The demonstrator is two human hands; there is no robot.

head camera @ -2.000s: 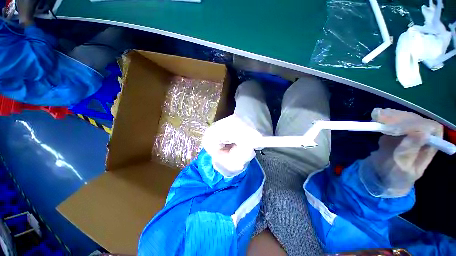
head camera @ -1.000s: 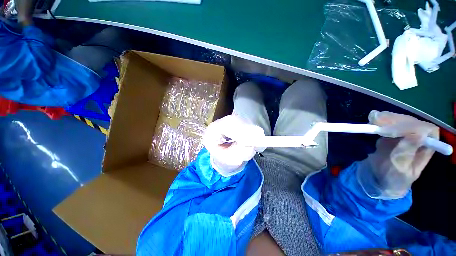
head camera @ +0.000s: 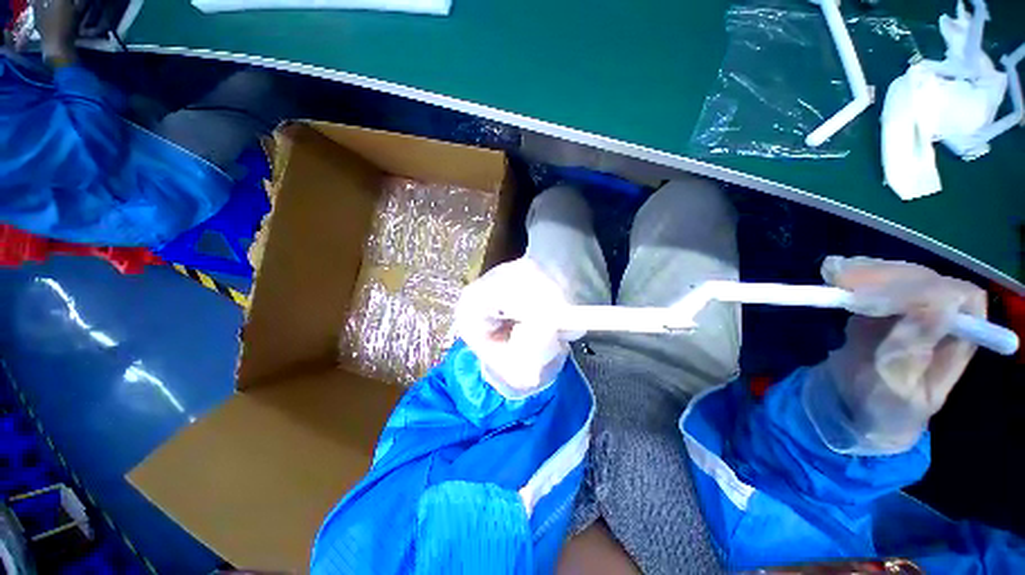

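A white jointed arm [head camera: 776, 294] is held level above the lap, with an angled bend near its middle. My left hand [head camera: 515, 323], in a pale glove that looks overexposed, is closed around its left end. My right hand [head camera: 905, 337], in a loose translucent glove, grips it near its right end, and the tip sticks out past the fingers. What the left fingers cover cannot be seen.
An open carton [head camera: 309, 270] with shiny clear packs [head camera: 418, 270] stands left of the knees. On the green bench [head camera: 562, 67] lie clear film [head camera: 753, 101], another white arm [head camera: 849, 79] and a crumpled white cloth [head camera: 916, 124]. A person's blue sleeve [head camera: 96, 169] is at upper left.
The held arm has turned slightly about its length, so its bend looks different. My right hand has shifted very little. Both hands keep their hold.
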